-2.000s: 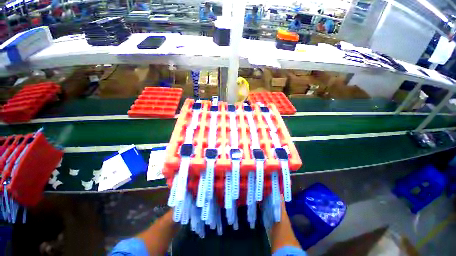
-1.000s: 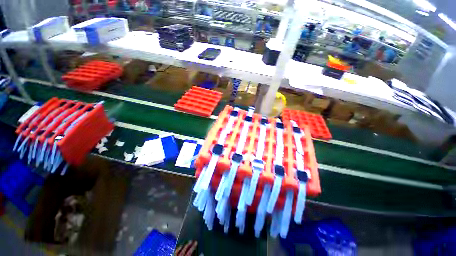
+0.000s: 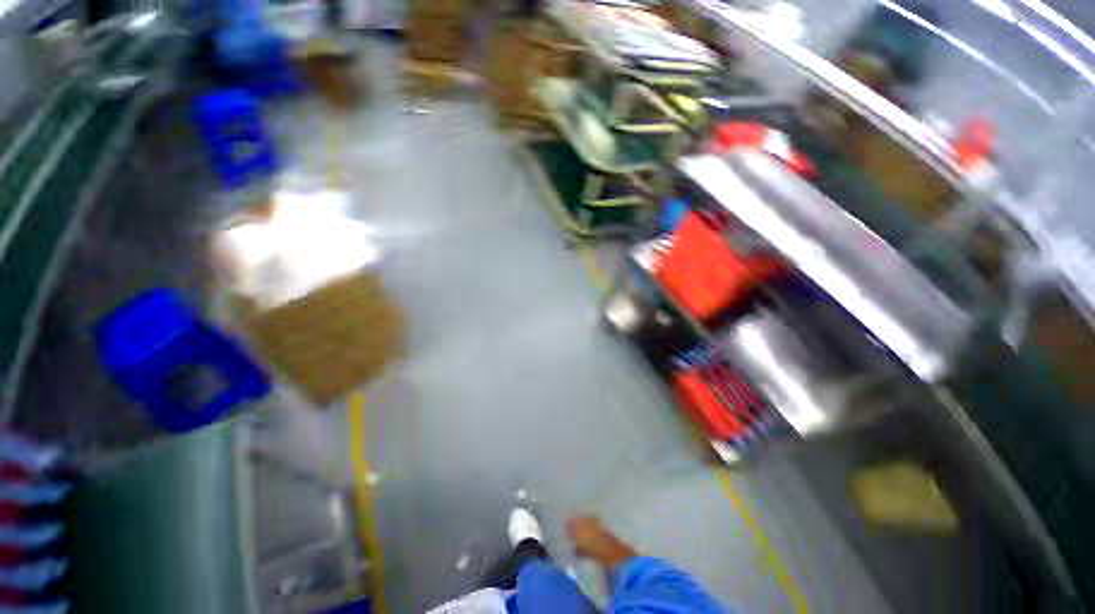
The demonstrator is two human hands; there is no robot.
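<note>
The view is strongly blurred. My right hand point(image 3: 594, 540) shows small at the bottom centre, beyond a blue sleeve; nothing can be seen in it, and its fingers are too blurred to read. My left hand is not in view. At the lower left edge, a cut-off stack of red trays with light blue straps point(image 3: 30, 522) stands beside a green bench top point(image 3: 156, 516). A silver metal trolley point(image 3: 817, 252) on the right holds an upright red tray point(image 3: 702, 266) and more red trays point(image 3: 717, 402) lower down.
Grey floor with yellow lines runs up the middle. Blue stools point(image 3: 174, 360) and a brown carton with white on top point(image 3: 330, 336) stand left. A green-shelved cart point(image 3: 588, 180) is beyond the trolley. A yellowish block point(image 3: 903, 498) lies lower right. A shoe point(image 3: 524, 525) is near my hand.
The view has swung from the conveyor to the aisle and trolley. The watch tray stack has gone from the centre to the left edge. My right hand now shows at the bottom, away from the stack.
</note>
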